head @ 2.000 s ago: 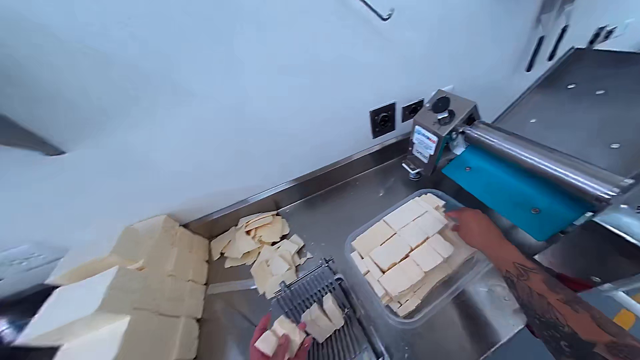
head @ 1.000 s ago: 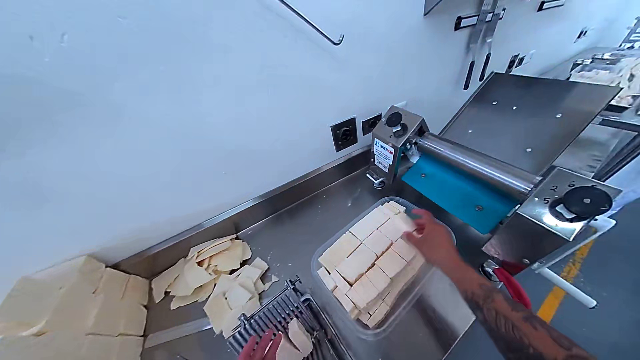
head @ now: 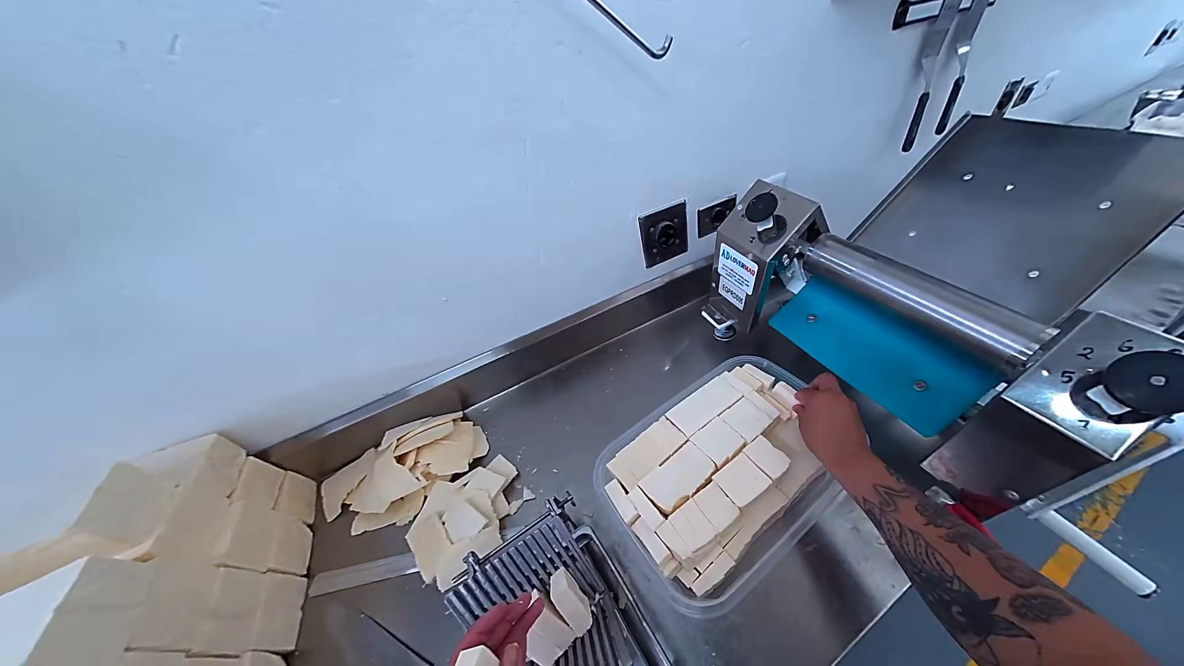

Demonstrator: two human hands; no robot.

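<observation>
My right hand (head: 826,416) is at the right far corner of a clear plastic container (head: 708,606), its fingers on a pale block at the edge of the layered, cheese-like blocks (head: 680,476) inside. Low in the view, my left hand (head: 499,629) is partly cut off by the frame's edge, with pale pieces (head: 555,629) against its fingers. Those pieces are over a slotted metal slicer (head: 518,560), just left of the container. Whether the left fingers grip a piece is hard to tell.
Large pale blocks (head: 222,555) are stacked at the left, beside a pile of thin offcuts (head: 416,462). A roller machine (head: 925,296) with a teal guard stands behind and right of the container. A metal rim (head: 499,356) runs along the wall.
The view has shifted. My right hand has moved from the container's right side to its far right corner. My left hand remains by the slicer.
</observation>
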